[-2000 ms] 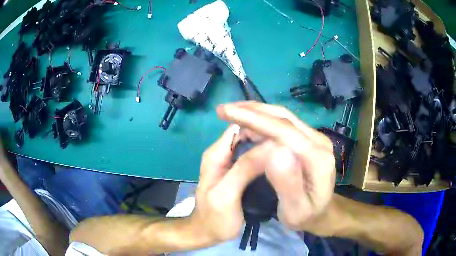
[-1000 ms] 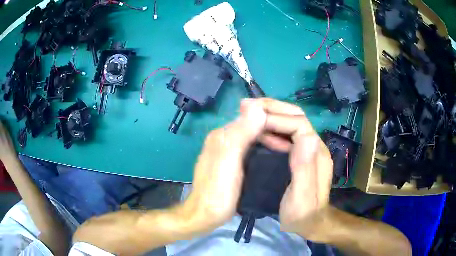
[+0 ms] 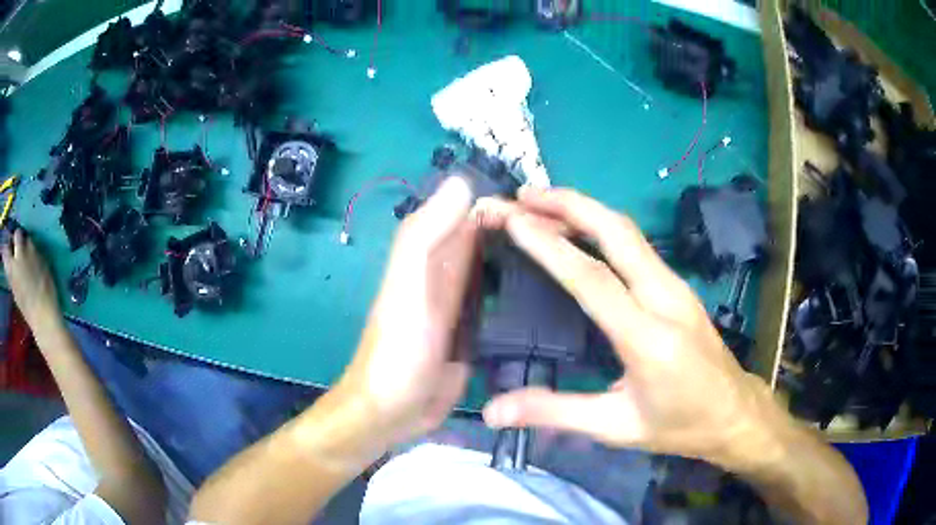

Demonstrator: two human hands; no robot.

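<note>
A black housing assembly (image 3: 529,313) is held between my hands above the bench's front edge, its grey-black face up and its two prongs pointing down toward me. My left hand (image 3: 416,308) lies flat along its left side. My right hand (image 3: 636,338) is on its right side, fingertips at the top and thumb stretched below it near the prongs. Another housing (image 3: 452,174) lies on the mat, partly hidden behind my left fingertips, with a red lead wire. The white wrapped hammer (image 3: 493,103) lies beyond my hands, its handle hidden by them.
Several black housings with round units (image 3: 293,169) lie at left, beside a dark heap (image 3: 185,77). Housings also lie at right (image 3: 727,224). A cardboard tray (image 3: 782,205) of black parts stands far right, above a blue bin (image 3: 878,477). Another person's arm (image 3: 77,379) reaches in at left.
My hands have shifted from clasped over the housing's top to its sides, and the right thumb has spread below it. The view has shifted, so the bench things appear lower and further right.
</note>
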